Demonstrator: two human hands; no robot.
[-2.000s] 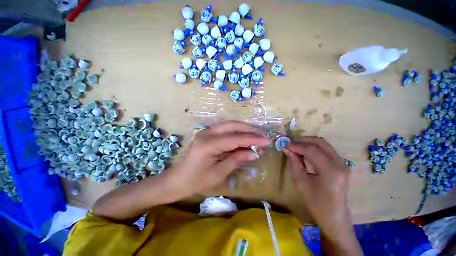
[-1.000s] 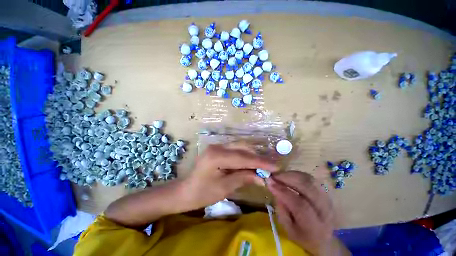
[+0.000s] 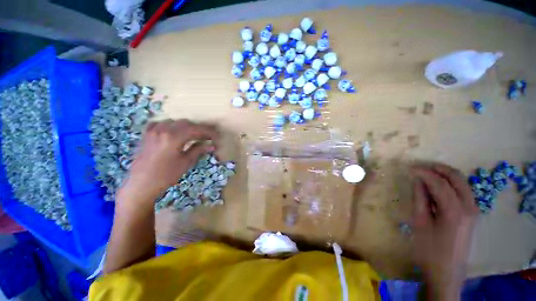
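Observation:
My left hand (image 3: 176,150) is over the heap of grey-green caps (image 3: 203,185) at the left, fingers bent downward; I cannot tell if it holds a cap. My right hand (image 3: 444,203) is blurred, low over the tabletop beside the blue-and-white pieces (image 3: 489,187) at the right, fingers curled; whether it holds one is hidden. The shiny taped work patch (image 3: 305,197) lies between the hands, with a flat white disc (image 3: 354,173) at its right edge. Assembled pieces (image 3: 288,67), white-capped with blue parts, lie in a loose cluster at top centre.
A blue tote (image 3: 79,159) full of caps stands at far left. A white squeeze bottle (image 3: 461,69) lies at upper right. A white wad (image 3: 275,243) is at the near edge. A red stick-like object (image 3: 151,23) is at upper left.
My hands have moved apart from the patch, left to the cap heap and right toward the blue-and-white pieces. The piece between my fingers is no longer visible there. The view has shifted left.

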